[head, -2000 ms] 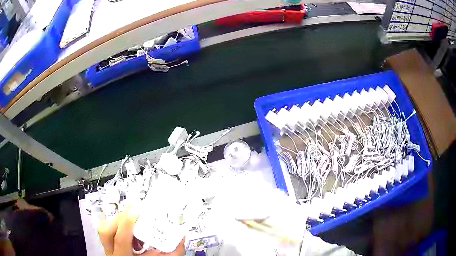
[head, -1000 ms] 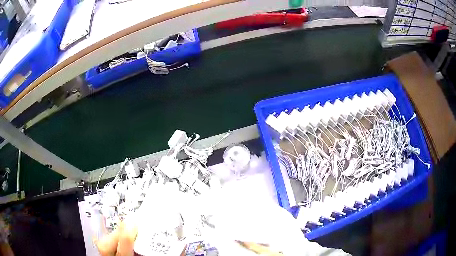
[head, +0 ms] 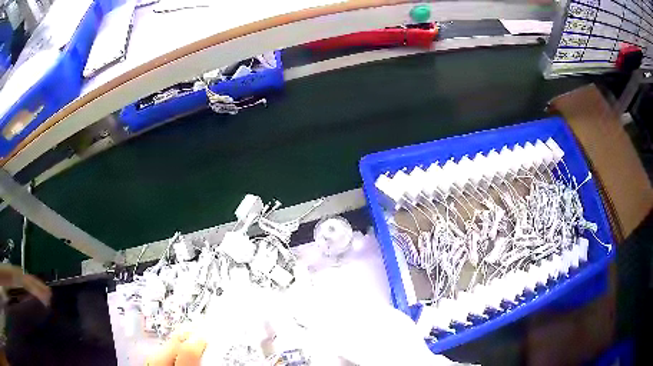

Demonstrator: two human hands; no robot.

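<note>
My left hand [head: 179,350] is at the bottom edge, cut off and overexposed. Its bare fingers are beside a bright white shape, and its grip is unclear. A large white glare right of it, perhaps my right hand or sleeve [head: 379,334], shows no clear fingers. A tangled pile of white adapters and cords [head: 215,268] lies on the pale work surface [head: 125,343]. A blue crate [head: 467,146] at the right holds adapters along two long edges, with cords gathered between them. A round clear container [head: 334,234] stands between pile and crate.
A dark green conveyor belt [head: 301,132] runs behind the work. Above it is a white shelf with a wood-coloured edge [head: 215,44]. A small blue bin [head: 247,84] holds cords. Brown cardboard [head: 605,154] is beside the crate. Another person's hand [head: 25,281] shows at the left edge.
My left hand sits lower in the picture, with less of it showing. The brown streak in the right-hand glare is gone. Another person's hand has come up at the left edge.
</note>
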